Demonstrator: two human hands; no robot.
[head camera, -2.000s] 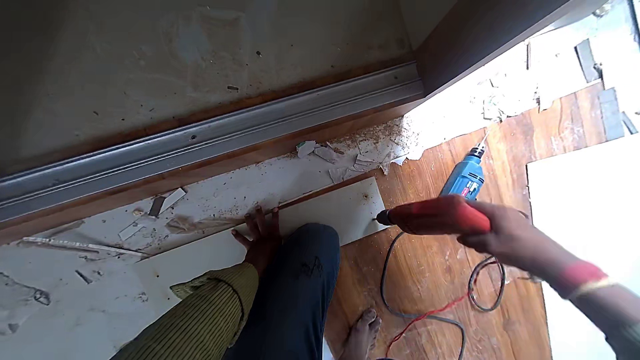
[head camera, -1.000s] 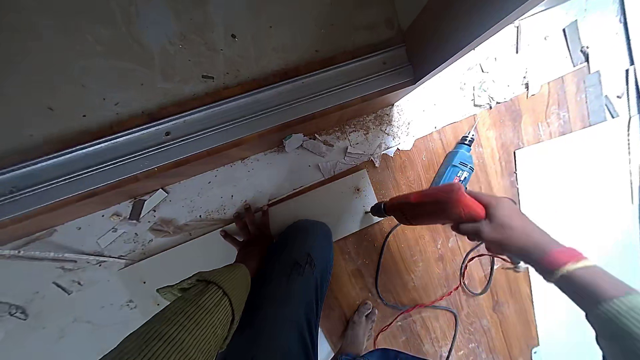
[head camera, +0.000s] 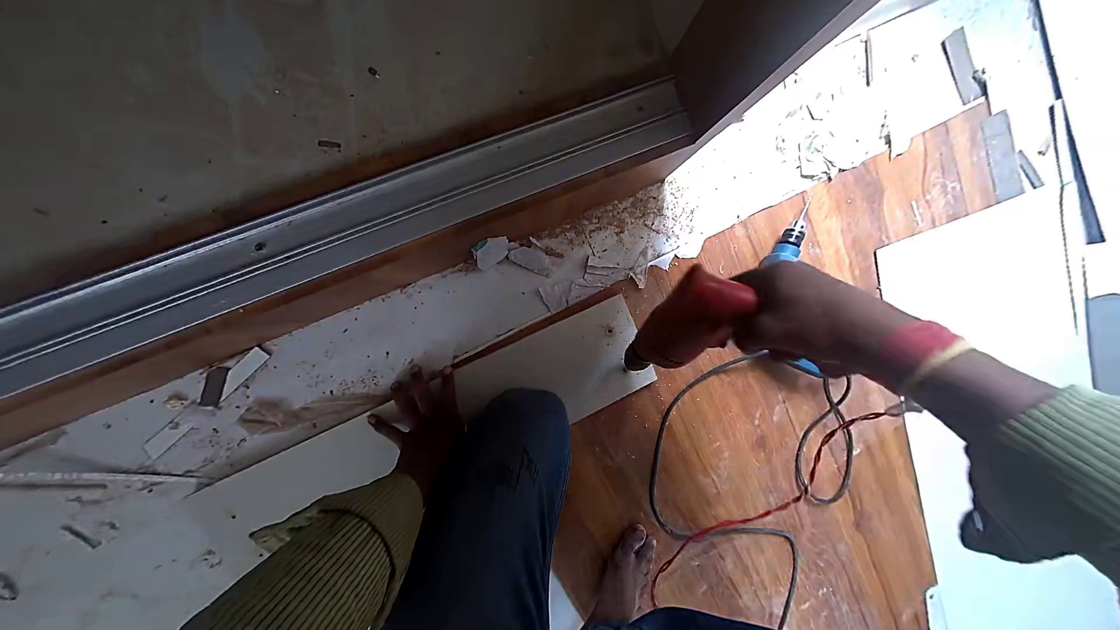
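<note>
My right hand (head camera: 801, 315) grips a red power drill (head camera: 691, 319), its dark chuck end low against the right end of a white board (head camera: 560, 359). A small hole or mark shows in the board near the chuck; the bit is hidden. My left hand (head camera: 424, 420) lies with spread fingers on the board's far edge, and my knee in dark jeans rests on it. Behind my right hand, a blue drill (head camera: 783, 249) with a long bit lies on the wood-patterned floor sheet (head camera: 744, 455), partly covered by the hand.
A cabinet panel with a metal sliding-door track (head camera: 262, 254) runs along the far side. Scraps and sawdust (head camera: 630, 219) lie beside it. Grey and red cables (head camera: 744, 525) loop near my bare foot. A large white board (head camera: 980, 262) lies at the right, with grey strips (head camera: 1002, 157) beyond.
The red drill and my right hand have tilted more upright, the chuck end staying at the board's right end. My left hand and knee have stayed on the board.
</note>
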